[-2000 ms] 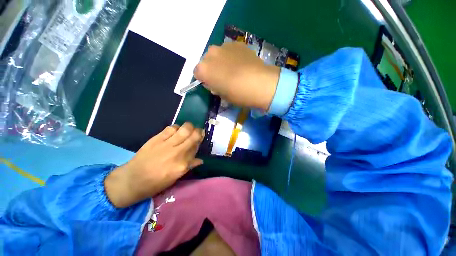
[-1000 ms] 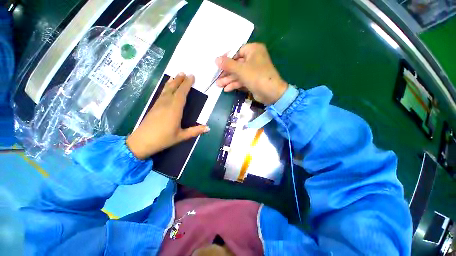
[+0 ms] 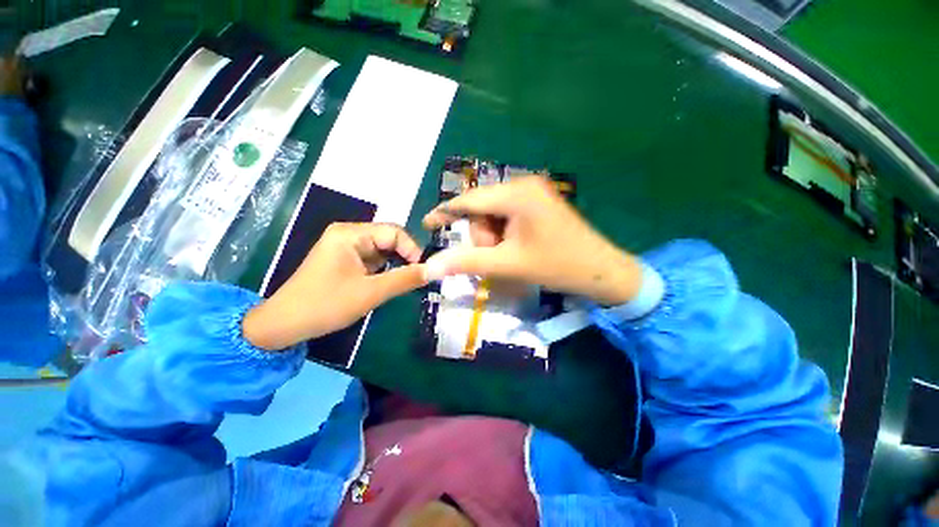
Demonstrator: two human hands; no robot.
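An open tablet assembly (image 3: 505, 319) lies in front of me with silvery internals and an orange ribbon (image 3: 476, 321) down its centre. My right hand (image 3: 525, 242) is over its upper part, fingers bent. My left hand (image 3: 345, 283) is at its left edge, and the fingertips of both hands meet there. A tiny piece between them is too small to make out. The tweezers cannot be made out in my right hand. The white release liner (image 3: 389, 124) with its black area (image 3: 321, 214) lies left of the tablet, partly under my left hand.
A crinkled plastic bag (image 3: 221, 190) with long pale strips (image 3: 144, 154) lies at the left. Another tablet (image 3: 402, 15) is at the top edge; more (image 3: 824, 165) lie at the right. A black strip with white edge (image 3: 863, 360) is far right. Another person's sleeve (image 3: 19, 206) shows far left.
My right hand has moved from the release liner to over the tablet. My left hand has left the black sheet and its fingertips now meet the right hand's.
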